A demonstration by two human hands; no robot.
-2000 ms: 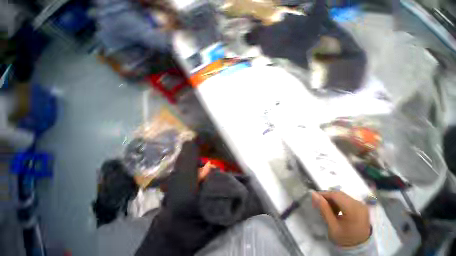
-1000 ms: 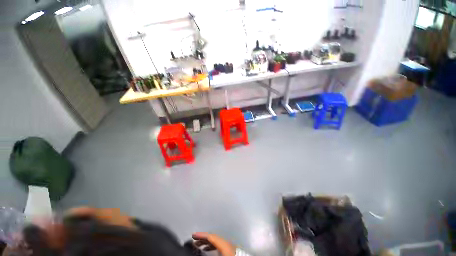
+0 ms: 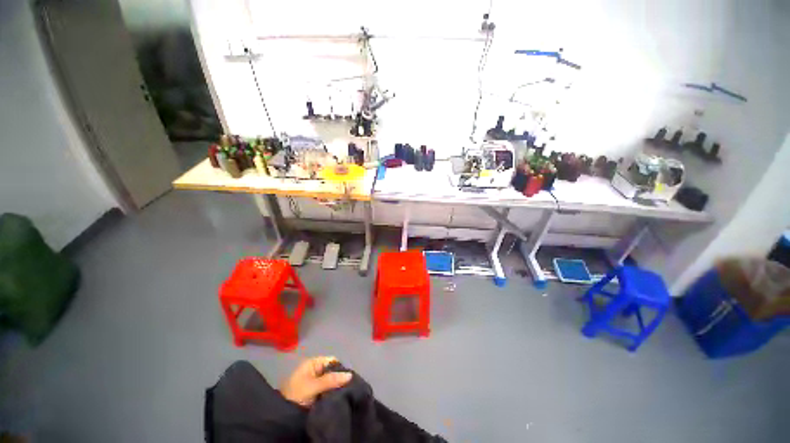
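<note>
My left hand (image 3: pixel 316 381) is at the bottom edge, left of centre, with its fingers closed on a bunch of dark garment (image 3: pixel 346 411). More of the dark cloth hangs at the left of the hand and covers the forearm. The cloth is cut off by the lower edge. My right hand is not in view.
Ahead, two red stools (image 3: pixel 403 294) and a blue stool (image 3: pixel 631 298) stand before a wooden-edged table (image 3: pixel 195 179) and white tables (image 3: pixel 416 183). Thread cones (image 3: pixel 244 157) and overlock machines (image 3: pixel 487 164) stand on them. A blue box (image 3: pixel 723 316) is right, a green bag (image 3: pixel 33 277) left.
The view has swung from the cluttered white table to the wall tables, which now look nearer. My right hand has left the picture. The box of dark cloth is out of view.
</note>
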